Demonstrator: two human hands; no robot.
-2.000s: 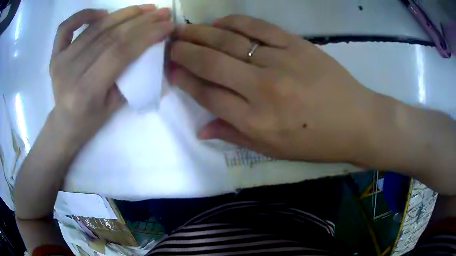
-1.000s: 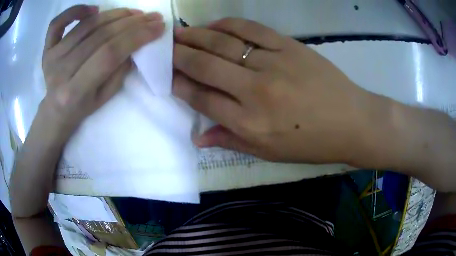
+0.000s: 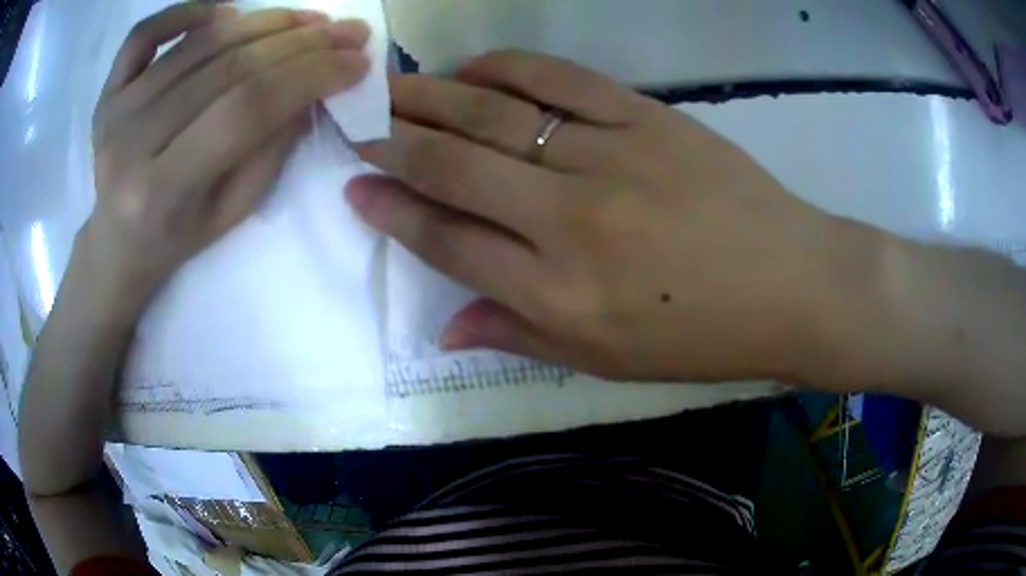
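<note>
A white fabric panel (image 3: 304, 270) lies on the white table, its lower part spread towards the front edge and a folded strip standing out between my hands. My left hand (image 3: 225, 113) lies on the fabric at the upper left, fingers bent over the folded strip. My right hand (image 3: 585, 214), with a ring, rests flat at the fabric's right edge, fingertips touching it near the fold. The needle and foot area is cut off or hidden at the top.
Pink-purple thread snips (image 3: 962, 56) lie at the upper right. A printed ruler (image 3: 484, 375) runs along the front table edge. A cardboard box (image 3: 253, 512) with white pieces stands below the table at the left. Yellow-framed racks show at the lower right.
The fabric has moved up and away from me, its lower edge no longer hanging over the table edge. The folded strip between the hands shows shorter. My right index and middle fingers have spread apart slightly.
</note>
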